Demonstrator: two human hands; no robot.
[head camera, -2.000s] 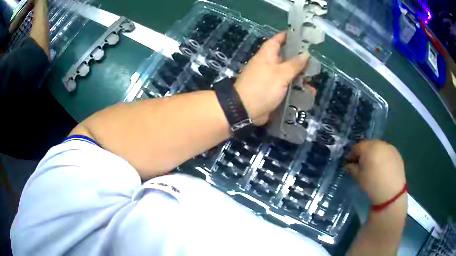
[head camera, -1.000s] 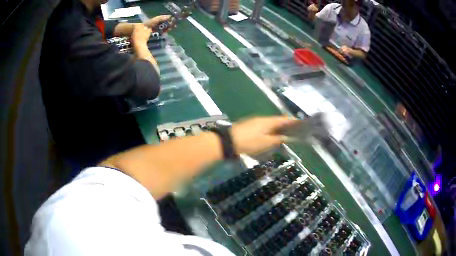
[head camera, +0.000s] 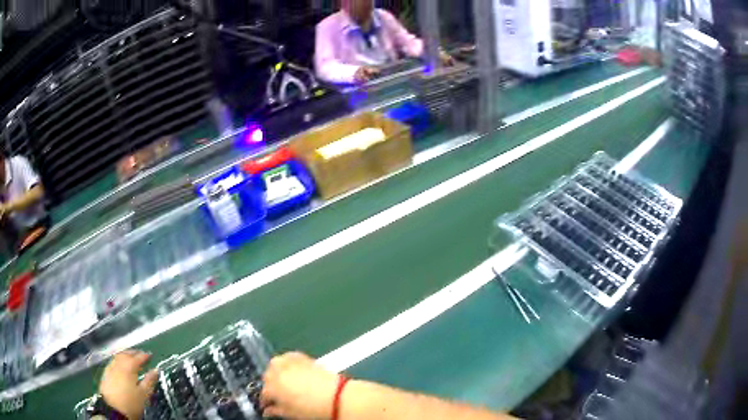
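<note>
A clear blister tray (head camera: 215, 373) with rows of dark small parts lies low in view, cut off by the bottom edge. My left hand (head camera: 127, 384), a dark watch at its wrist, holds the tray's left side. My right hand (head camera: 295, 385), with a red band at the wrist, holds its right side. Some fingertips are hidden or blurred. Neither hand shows a holder strip.
Filled tray stack (head camera: 603, 225) on the right, tweezers (head camera: 517, 295) beside it. Blue bins (head camera: 230, 205) and a cardboard box (head camera: 361, 156) across the green bench (head camera: 385, 262). Clear trays (head camera: 123, 279) at far left. A person (head camera: 361, 45) sits opposite.
The view has swung right. My left hand has let go of the holder strip and is now at the tray's left side. My right hand, out of view one second ago, shows at its right side.
</note>
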